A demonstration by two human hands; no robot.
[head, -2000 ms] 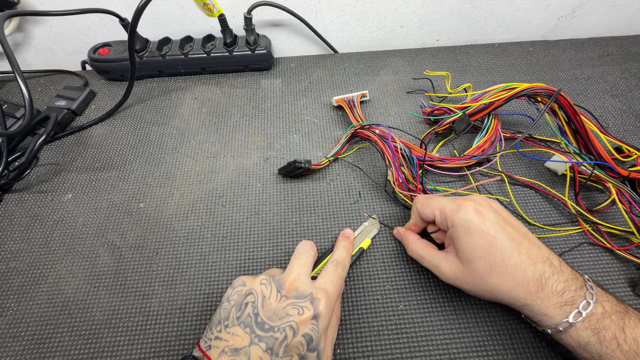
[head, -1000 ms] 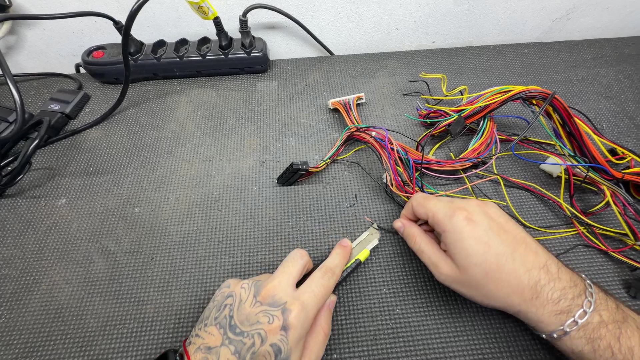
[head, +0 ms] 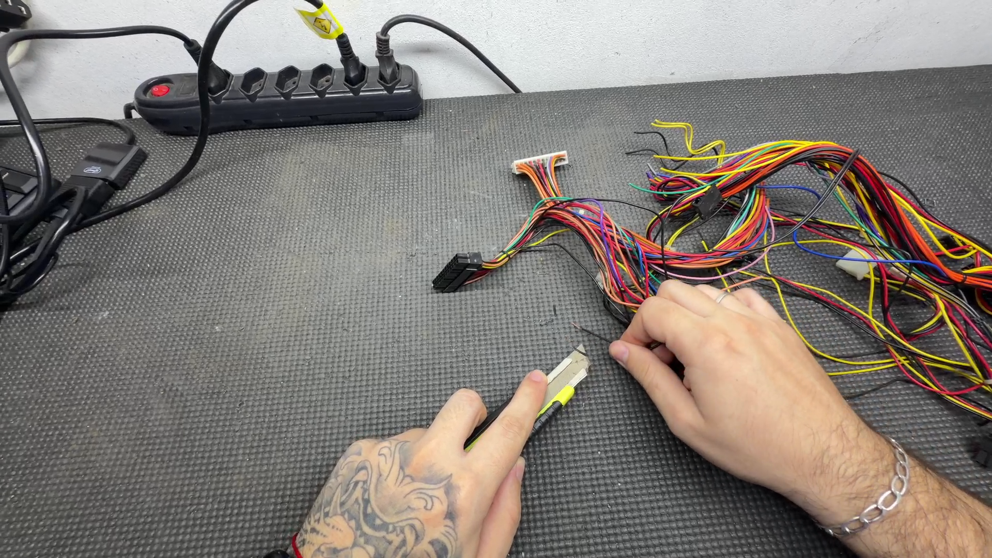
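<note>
My left hand (head: 434,473) is closed around a black and yellow snap-off utility knife (head: 559,394), index finger along its top, blade pointing up and right. Between the thumb and fingers of my right hand (head: 713,372) is a thin black wire (head: 595,333); its bared end sticks out to the left, just above the blade tip and apart from it. Behind my right hand lies a bundle of multicoloured wires (head: 620,248). It ends in a black multi-pin connector (head: 457,271) and a white connector (head: 540,162). My right palm hides part of the wire.
A black power strip (head: 279,105) with plugs in it stands along the white wall. Black cables (head: 46,209) are heaped at the left. More loose wires with a white plastic connector (head: 855,263) spread to the right. Small dark scraps (head: 549,316) lie on the ribbed black mat (head: 271,325).
The knife blade, which was at the wire's end in the earlier frames, now sits slightly below and apart from it. My right hand still pinches the wire.
</note>
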